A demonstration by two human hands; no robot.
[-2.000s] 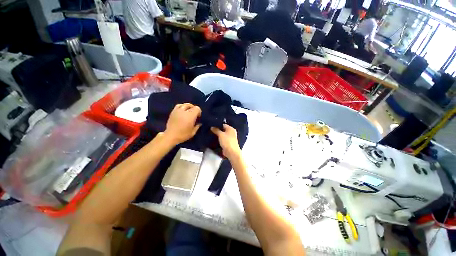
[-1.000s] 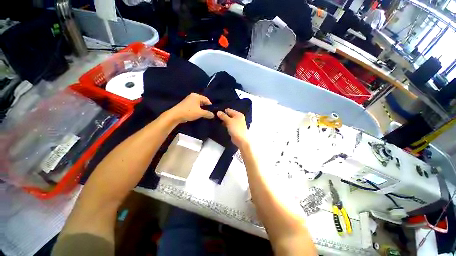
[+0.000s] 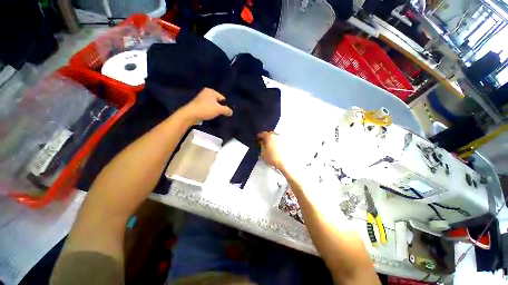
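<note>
A dark garment [image 3: 195, 72] lies heaped on the white table, with a narrow dark strap [image 3: 244, 167] hanging from it toward the front edge. My left hand [image 3: 207, 106] grips the cloth near its middle, fingertips pinched on it. My right hand [image 3: 268, 146] pinches the garment's lower right edge, near the top of the strap. An open small cardboard box [image 3: 195, 158] stands just in front of the garment, between my forearms. Whether a small metal fitting is between my fingertips cannot be told.
Orange-red baskets [image 3: 120, 111] with bagged parts and a tape roll [image 3: 127, 67] stand left. A sewing machine [image 3: 434, 181], pliers [image 3: 374, 218] and small metal fittings [image 3: 352, 204] are right. A container of small bits [image 3: 289, 205] is partly behind my right forearm. A pale blue tub [image 3: 312, 67] runs behind.
My hands were close together on the cloth. My right hand has moved down and right along the garment, apart from my left. The view has tilted down, showing more of the front edge.
</note>
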